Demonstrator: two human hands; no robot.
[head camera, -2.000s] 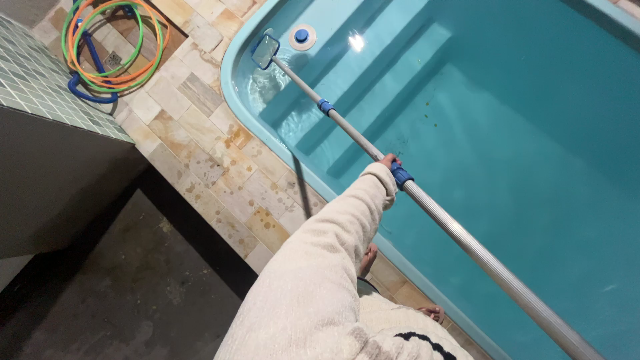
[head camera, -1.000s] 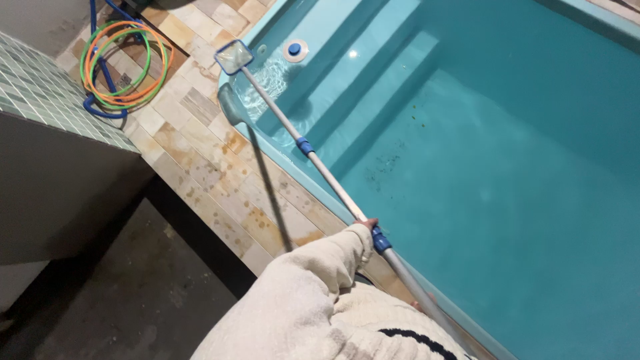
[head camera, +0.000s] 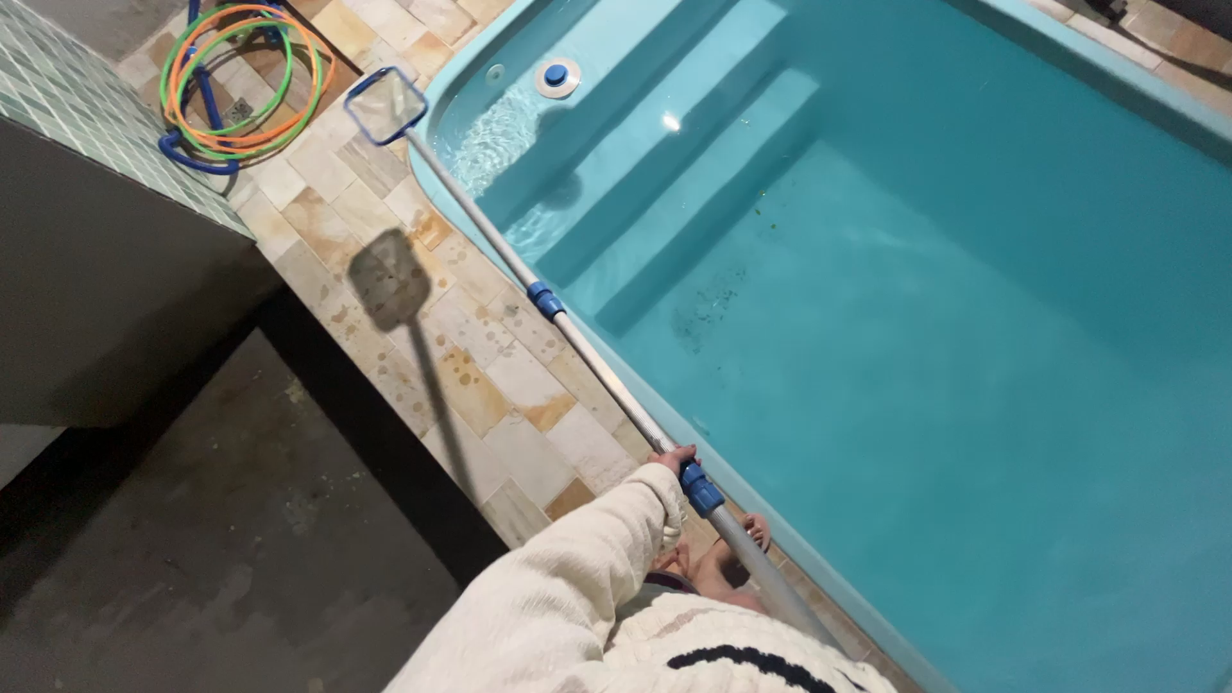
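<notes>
My left hand (head camera: 677, 458) grips the telescopic aluminium pole (head camera: 606, 373) just above its blue locking collar (head camera: 701, 489). At the pole's far end, a blue-framed skimmer net (head camera: 386, 106) is held up over the stone paving by the pool's rounded corner. A second blue collar (head camera: 545, 300) joins the thinner section. The lower part of the pole runs down past my feet and behind my cream sweater. My right hand is not visible.
The pool (head camera: 943, 385) has steps (head camera: 664, 164) and a blue-capped fitting (head camera: 556, 75). Coiled orange and green hoses (head camera: 311, 91) lie on the paving (head camera: 539, 385) beside a tiled wall (head camera: 77, 96). A lower dark floor (head camera: 241, 500) borders the paving. Dark debris (head camera: 712, 308) shows in the water.
The net was at the water over the top step; it has come out and moved outward over the paving. My left hand has drawn back toward my body with the pole, away from over the water.
</notes>
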